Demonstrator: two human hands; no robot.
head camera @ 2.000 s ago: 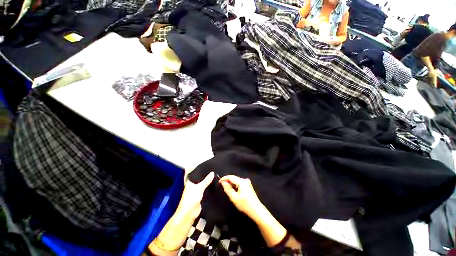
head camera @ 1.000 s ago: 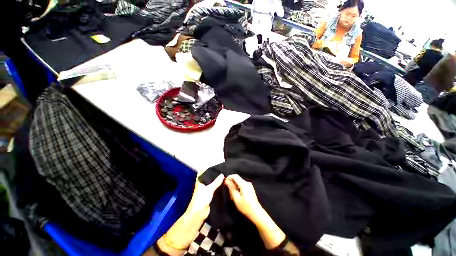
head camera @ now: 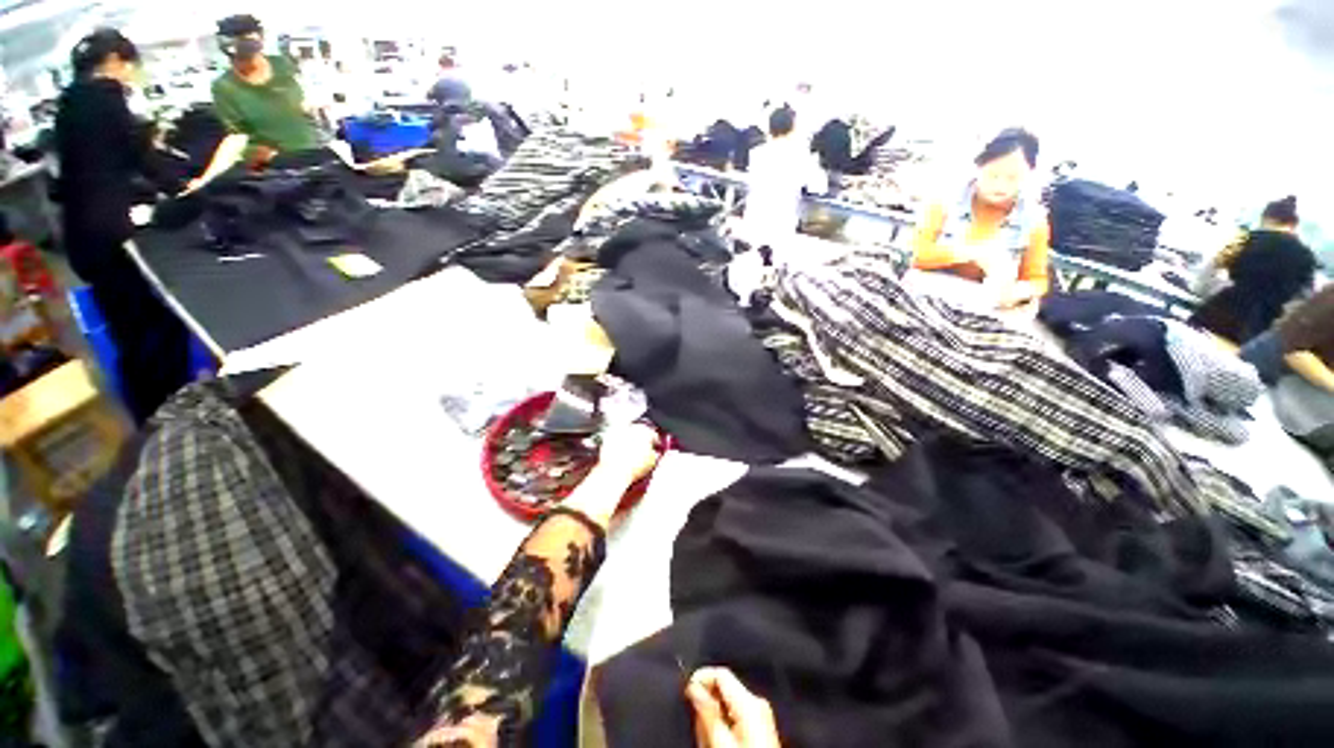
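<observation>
A black garment (head camera: 819,585) lies heaped over the table edge in front of me. My right hand (head camera: 727,707) is at its lower part, cut off by the bottom edge, fingertips pinched; a fine thread or needle glints just above them. My left hand (head camera: 632,447) is at the right side of the red-rimmed button tray (head camera: 500,494), its arm in a black lace sleeve stretched over the table. Its fingertips are small and blurred against clear plastic, so its grip cannot be told. Dark buttons (head camera: 541,468) lie in the tray with a dark packet (head camera: 568,414).
Black-and-white plaid garments (head camera: 966,351) are heaped behind the work. Another plaid garment (head camera: 220,555) hangs at the left beside a blue bin (head camera: 563,699). A cardboard box (head camera: 62,427) stands far left. Several people are at tables behind.
My left hand has let go of the garment edge and moved up and forward to the tray. My right hand is lower in the picture. The view has tilted up, showing more people.
</observation>
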